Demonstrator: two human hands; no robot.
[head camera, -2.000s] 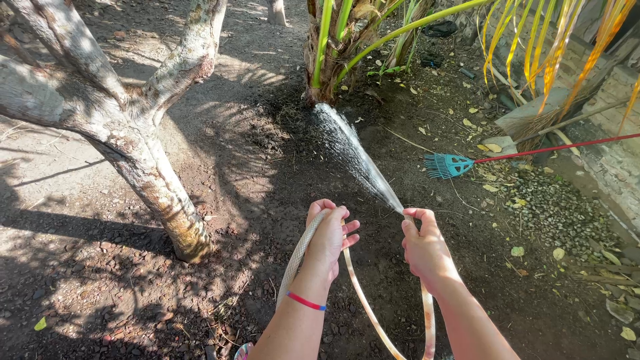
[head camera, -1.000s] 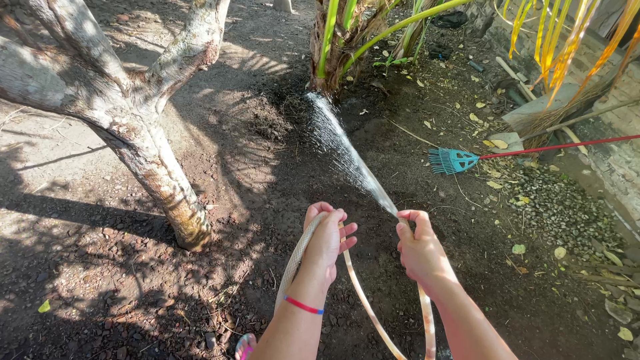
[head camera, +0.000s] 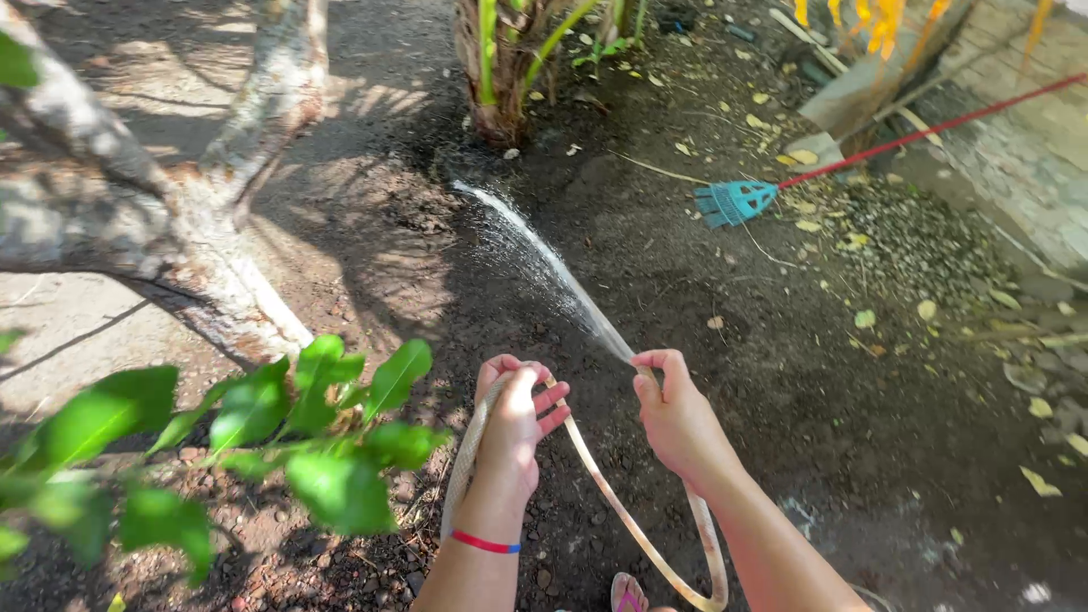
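My right hand (head camera: 677, 414) grips the end of a pale garden hose (head camera: 625, 516), with the thumb and fingers at its mouth. A stream of water (head camera: 552, 265) sprays from there up and left, toward the base of a palm plant (head camera: 500, 93). The hose loops down and back up to my left hand (head camera: 516, 412), whose thumb and index finger hold it while the other fingers stay loosely curled. From that hand the hose runs down along the outer side of my left forearm, which wears a red and blue wristband.
A pale forked tree trunk (head camera: 225, 263) stands at left, with green leaves (head camera: 331, 425) close in front. At right lies a blue rake head (head camera: 738, 202) with a red handle (head camera: 935, 129), near gravel (head camera: 926, 246) and a stone wall (head camera: 1011, 170).
Green leaves have come into view at lower left. The water stream stops short of the palm's base, where earlier it reached closer. The view has shifted somewhat. Both hands keep hold of the hose.
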